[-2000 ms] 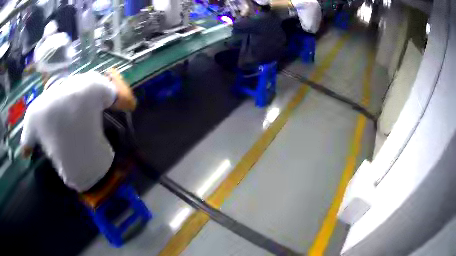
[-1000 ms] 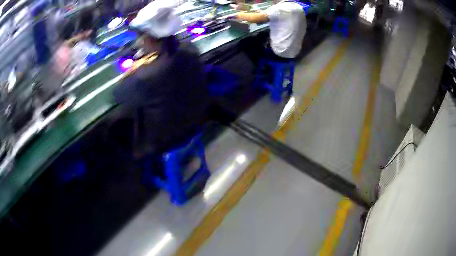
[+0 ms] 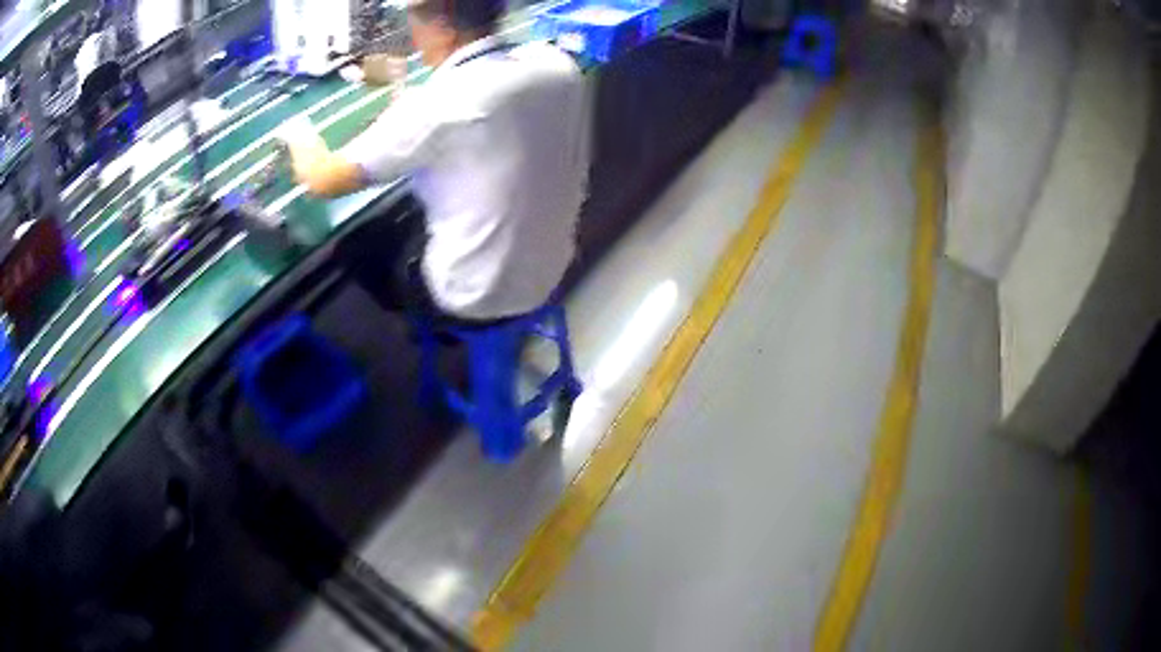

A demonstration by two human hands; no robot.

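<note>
Neither of my hands is in the picture. The grey floor aisle (image 3: 764, 369) with yellow lines (image 3: 637, 427) lies in front of me. To the left runs the long green-topped line (image 3: 134, 376) with silver-white rails. A person in a white shirt (image 3: 509, 178) sits at it on a blue stool (image 3: 497, 382), arms over the line. What that person handles is too blurred to tell.
A blue bin or stool (image 3: 303, 382) stands under the line. A blue tray (image 3: 596, 23) is at the line's far end, and another blue stool (image 3: 810, 46) stands farther off. Pale panels (image 3: 1069, 242) border the aisle on the right.
The view has moved forward along the aisle. The dark-clothed person has left the picture, and the white-shirted person ahead now appears nearer and larger.
</note>
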